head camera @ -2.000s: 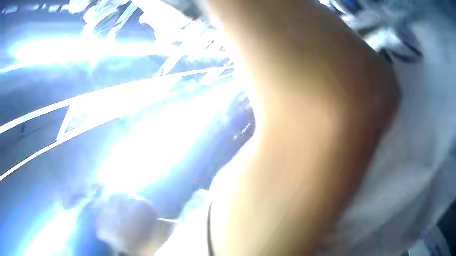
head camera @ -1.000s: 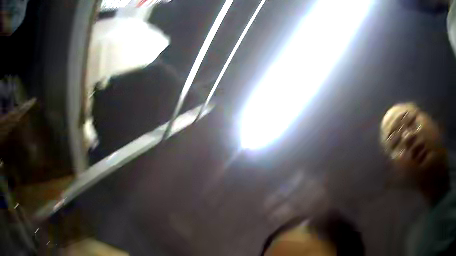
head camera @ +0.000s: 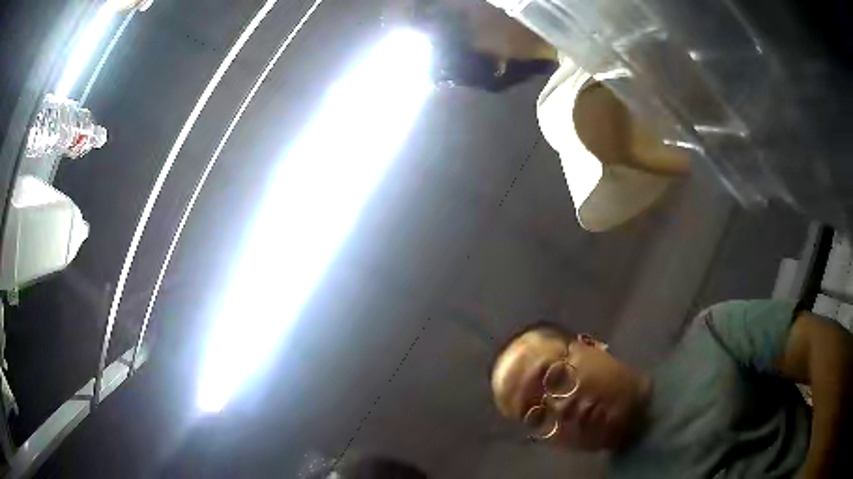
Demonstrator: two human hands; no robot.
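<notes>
Neither of my hands can be made out. The view is tilted and looks up at a long, glaring tube light (head camera: 313, 215). A clear ribbed plastic piece (head camera: 720, 84), perhaps a blister tray, lies close to the lens at the upper right. Behind it is a white sleeve or garment (head camera: 608, 192) with bare skin beside it; whose arm this is cannot be told.
A person in a grey-green shirt (head camera: 715, 393) is at the lower right. A clear plastic bottle (head camera: 65, 129) and a white jug (head camera: 42, 234) show at the left edge. Two thin curved rails (head camera: 173, 168) run beside the light. Dark hair shows at the bottom edge.
The large blurred arm from two seconds ago is gone. The view has swung, with the light now left of centre. The clear plastic and white sleeve have appeared at the upper right; bottles have appeared at left.
</notes>
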